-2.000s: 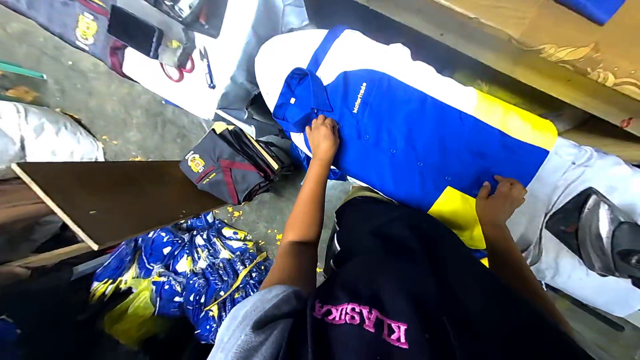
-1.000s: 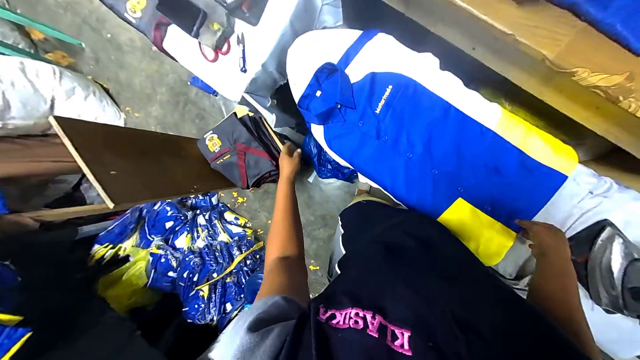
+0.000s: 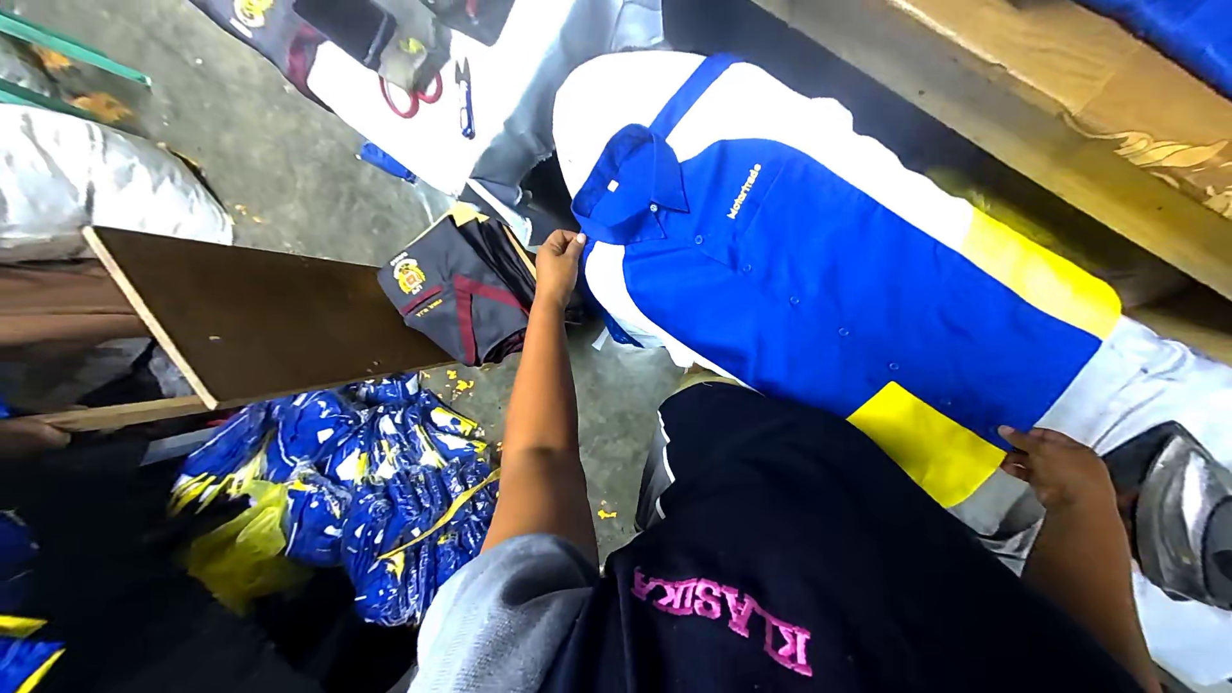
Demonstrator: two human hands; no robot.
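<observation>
A blue, white and yellow button shirt (image 3: 770, 260) lies spread, front up, on a padded ironing board, its blue collar (image 3: 635, 188) at the upper left. My left hand (image 3: 558, 269) pinches the shirt's edge beside the collar, fingertips together. At the hem, my right hand (image 3: 1059, 467) has thumb and finger on the blue corner next to the yellow panel (image 3: 926, 445). Close to the right hand's right side stands an iron (image 3: 1179, 510), partly cut off by the frame.
Folded dark grey shirts with maroon trim (image 3: 457, 289) rest at the end of a brown board (image 3: 260, 318). Plastic-wrapped blue garments (image 3: 385, 491) are heaped on the floor. Red-handled scissors (image 3: 412, 96) and thread snips (image 3: 465, 96) lie on a white surface. A wooden ledge (image 3: 1001, 106) runs behind the shirt.
My left hand was on the shirt below the collar, then left of it near the folded grey shirts, and is now at the collar's edge. My right hand stays at the hem.
</observation>
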